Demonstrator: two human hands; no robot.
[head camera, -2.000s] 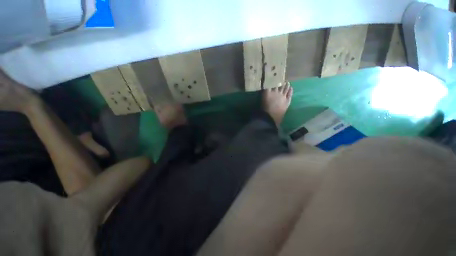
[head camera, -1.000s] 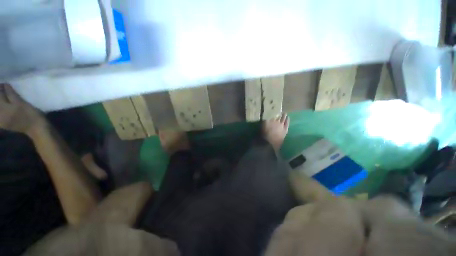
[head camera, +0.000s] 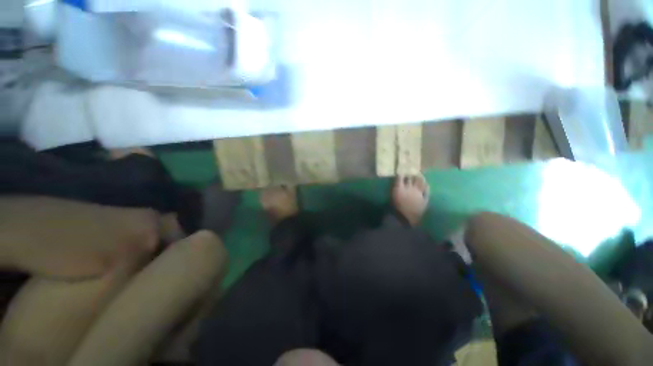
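Observation:
Neither of my hands can be made out. Blurred bent limbs show at both lower sides; whose they are is not clear. A frosted clear tank (head camera: 179, 50) lies on its side at the back left of the table, with a white part (head camera: 252, 50) at its right end. A blue carton (head camera: 276, 87) shows partly beside and under it. Another clear tank (head camera: 598, 125) stands at the table's right front edge. Details are blurred.
The white-covered table (head camera: 401, 64) rests on wooden pallet slats (head camera: 313, 157). Bare feet and dark trousers are below on the green floor (head camera: 351, 193). A person's limbs (head camera: 71, 229) are at the left. A black cable bundle (head camera: 636, 53) lies at the far right.
The view has shifted, so the table and left tank sit further right. The arm with a hand by the table's left edge is gone from there. The floor leaflet is now mostly hidden.

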